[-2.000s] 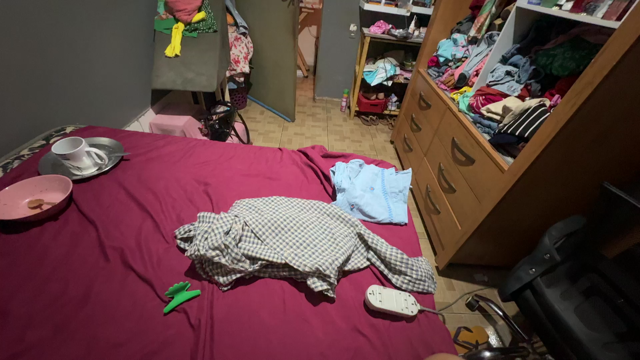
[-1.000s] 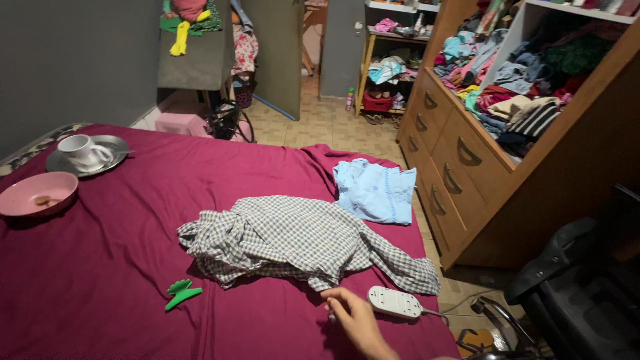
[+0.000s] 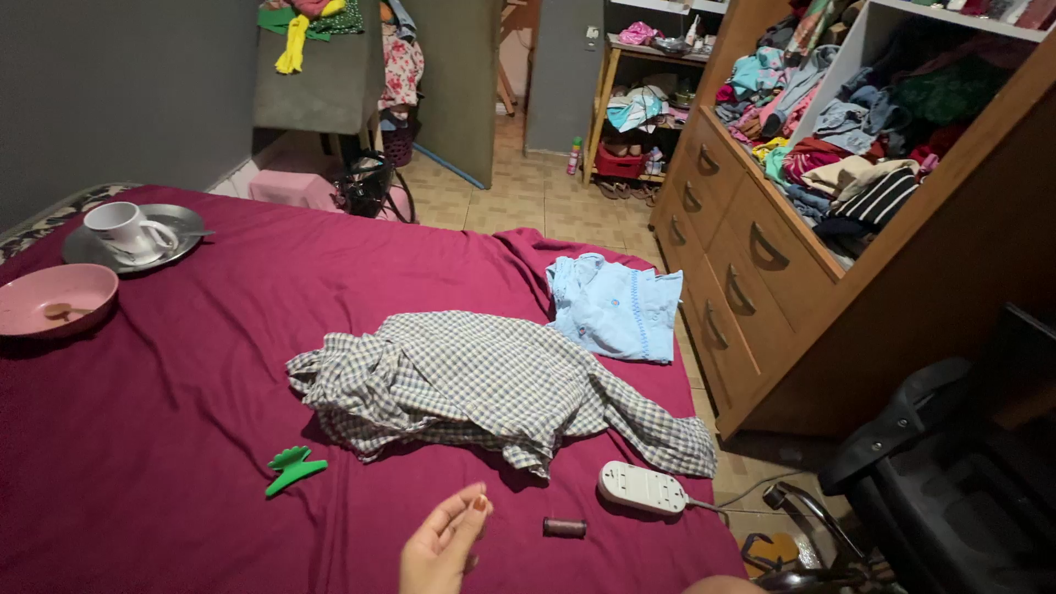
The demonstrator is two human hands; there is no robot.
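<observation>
My left hand (image 3: 445,540) is at the lower middle, its thumb and fingertips pinched together above the bed; whether something thin is between them I cannot tell. My right hand is out of view. Just right of the left hand, a spool of dark thread (image 3: 565,528) lies on its side on the maroon bedsheet (image 3: 247,379). Beyond the hand is a crumpled checked shirt (image 3: 495,379), one sleeve stretched to the right. A folded light blue garment (image 3: 615,309) lies behind it. A green claw hair clip (image 3: 294,472) is to the left, a white power strip (image 3: 642,487) to the right.
On the bed's left are a pink bowl (image 3: 95,301) with a wooden spoon and a metal plate (image 3: 186,227) bearing a white mug (image 3: 124,231). A wooden dresser (image 3: 775,272) with heaped clothes stands right, near a black chair (image 3: 932,462). A bit of skin shows at the bottom edge.
The spool now shows on the sheet; it was not visible before. A hand that reached in from the lower right a second ago is gone from there, and my left hand is in view.
</observation>
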